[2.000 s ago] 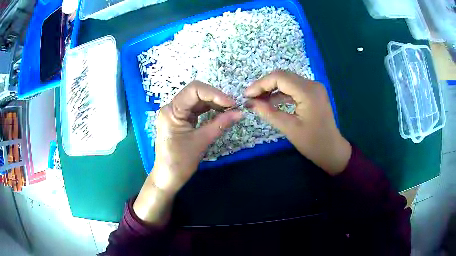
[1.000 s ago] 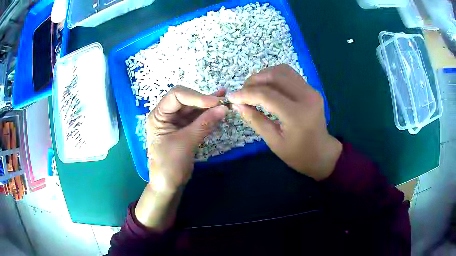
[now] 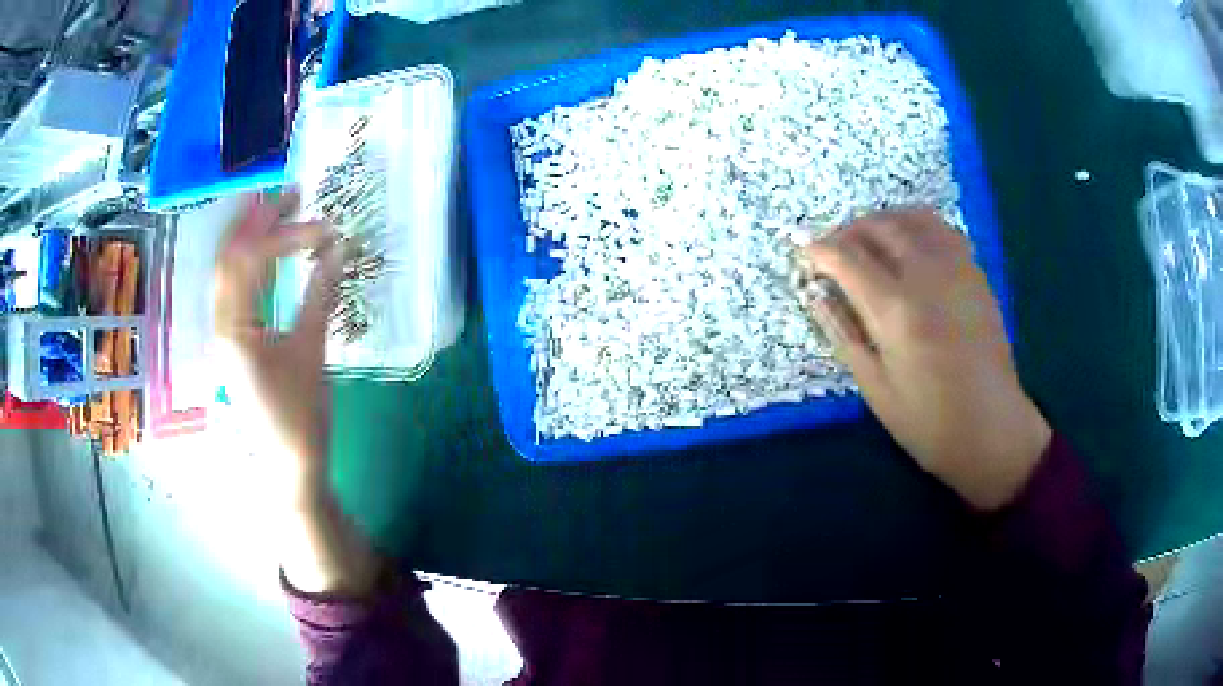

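A blue tray point(image 3: 499, 288) in front of me holds a heap of tiny white pieces point(image 3: 671, 241). My right hand point(image 3: 925, 342) is over the right part of the heap, fingertips bent down at the pieces; whether it grips one cannot be told. A clear parts box point(image 3: 427, 228) left of the tray holds thin metal pins point(image 3: 352, 228). My left hand point(image 3: 279, 315) is blurred at the left edge of this box, with thumb and forefinger near the pins. Whether it holds anything cannot be told.
Clear box lids point(image 3: 1191, 295) lie at the right table edge. A small white piece point(image 3: 1082, 176) lies alone on the green tabletop. A second blue tray point(image 3: 201, 121) at the upper left holds a dark phone point(image 3: 259, 83). Orange-brown items point(image 3: 118, 342) stand off the table at far left.
My hands, earlier fingertip to fingertip over the blue tray, have parted. The left moved left to the pin box; the right is over the heap's right side. The view has shifted left.
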